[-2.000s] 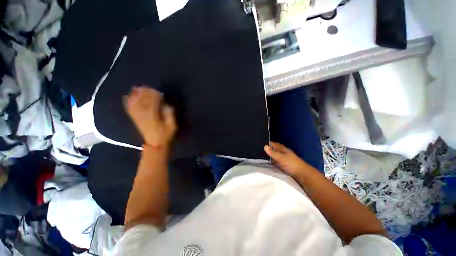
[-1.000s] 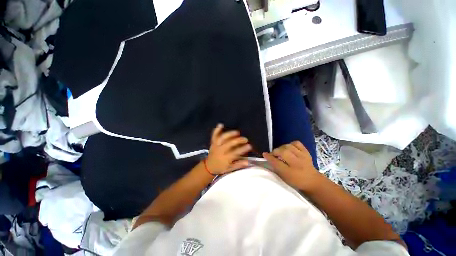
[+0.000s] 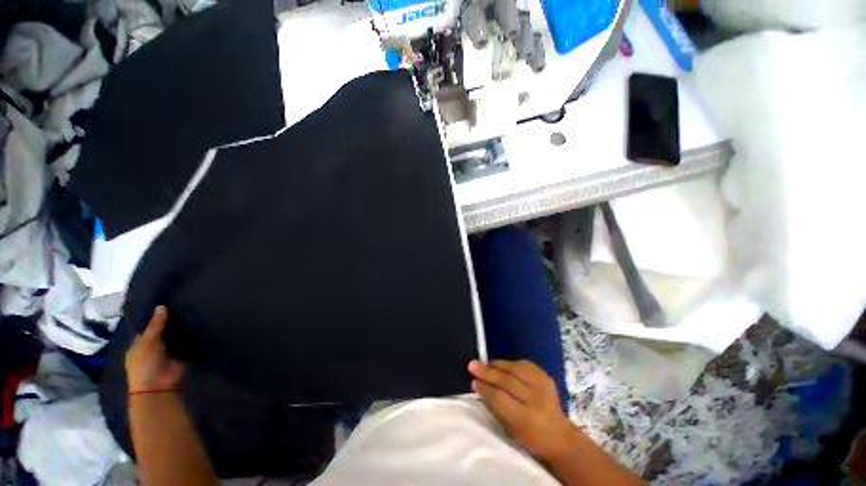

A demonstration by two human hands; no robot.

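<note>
A large black fabric panel (image 3: pixel 313 247) lies over the table front and my lap, with a thin white lining panel (image 3: pixel 464 245) showing as a rim along its right edge. Its upper right corner is at the needle area (image 3: pixel 435 90) of the white and blue overlock machine (image 3: pixel 418 19). My right hand (image 3: pixel 517 397) pinches the panel's lower right corner. My left hand (image 3: pixel 155 365) is at the panel's lower left edge, thumb on top; its fingers are partly hidden in dark fabric, so its grip is unclear.
Another black panel (image 3: pixel 190 114) lies on the table's left. A smartphone (image 3: pixel 653 119) lies at the table's right. White fabric (image 3: pixel 788 180) hangs at the right, with a grey strip (image 3: pixel 631 271) near it. Crumpled grey-white garments (image 3: pixel 38 190) fill the left; scraps (image 3: pixel 617 418) cover the floor.
My left hand has moved from the lower right corner to the panel's lower left edge. My right hand stays at the corner. The view has shifted, showing more of the machine head.
</note>
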